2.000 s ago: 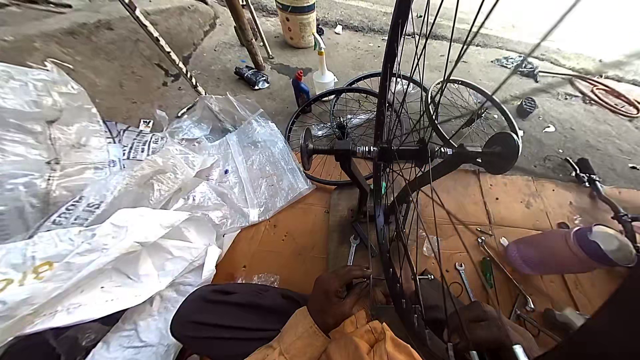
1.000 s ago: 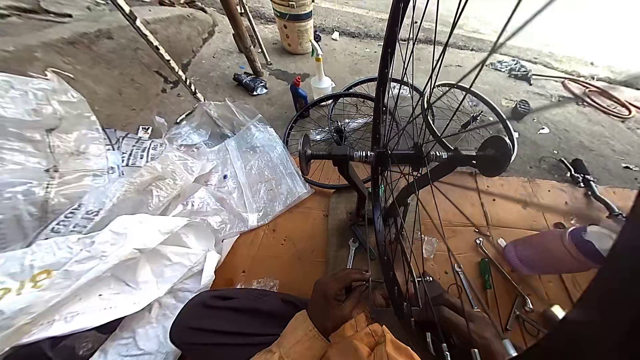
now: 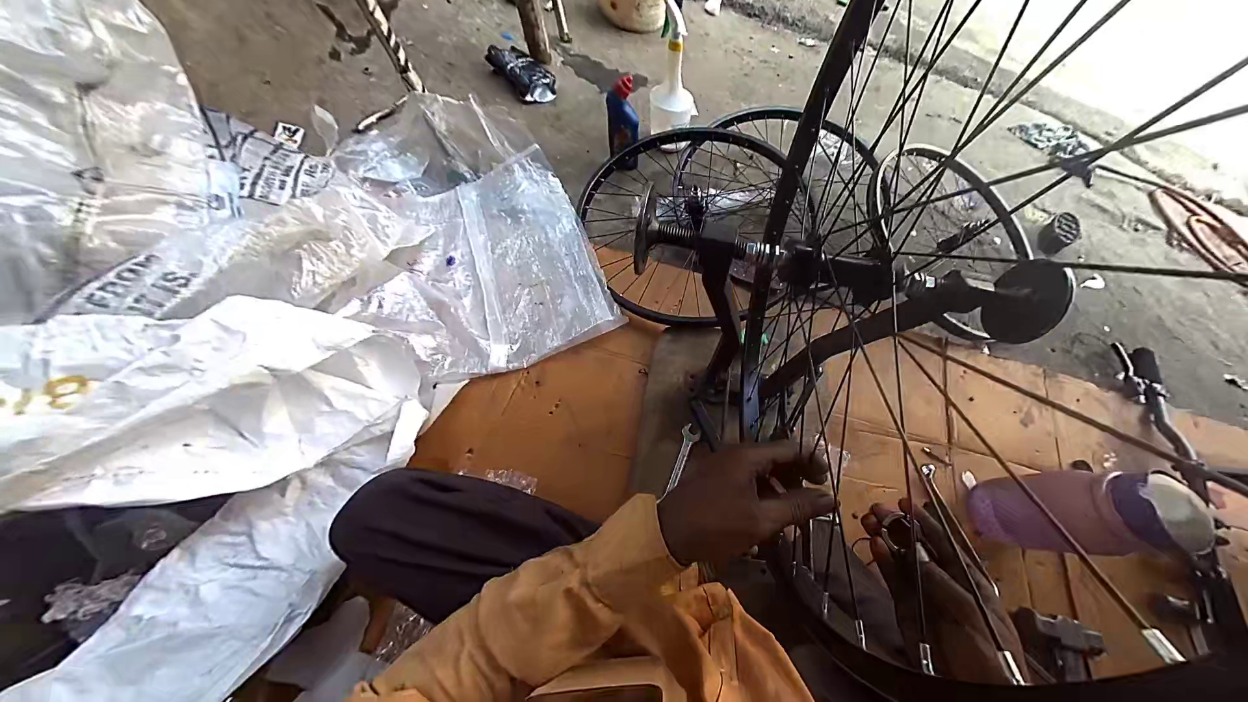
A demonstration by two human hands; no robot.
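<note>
A spoked bicycle wheel with a black rim (image 3: pixel 807 146) is held upright in a black truing stand (image 3: pixel 902 317). My left hand (image 3: pixel 746 492) is at the near side of the wheel, its thumb and fingers at the spokes; whether it pinches one I cannot tell. Behind the spokes, my right hand (image 3: pixel 941 585) lies palm up with a small round metal tool (image 3: pixel 899 529), apparently a spoke wrench, at its fingers. Silvery nipples (image 3: pixel 925 658) show at the spoke ends near the rim's lower part. A combination wrench (image 3: pixel 682 456) lies left of the stand.
Clear plastic bags (image 3: pixel 507 263) and a white sack (image 3: pixel 224 390) spread at left. Cardboard (image 3: pixel 556 409) covers the ground. Several wheels lie beyond the stand, near a blue bottle (image 3: pixel 622 122) and a white bottle (image 3: pixel 672 97). A purple bottle (image 3: pixel 1053 509) and handlebar (image 3: pixel 1160 409) are at right.
My left hand has moved right and up to the wheel's spokes. My right hand has turned palm up behind the spokes. The view has shifted somewhat.
</note>
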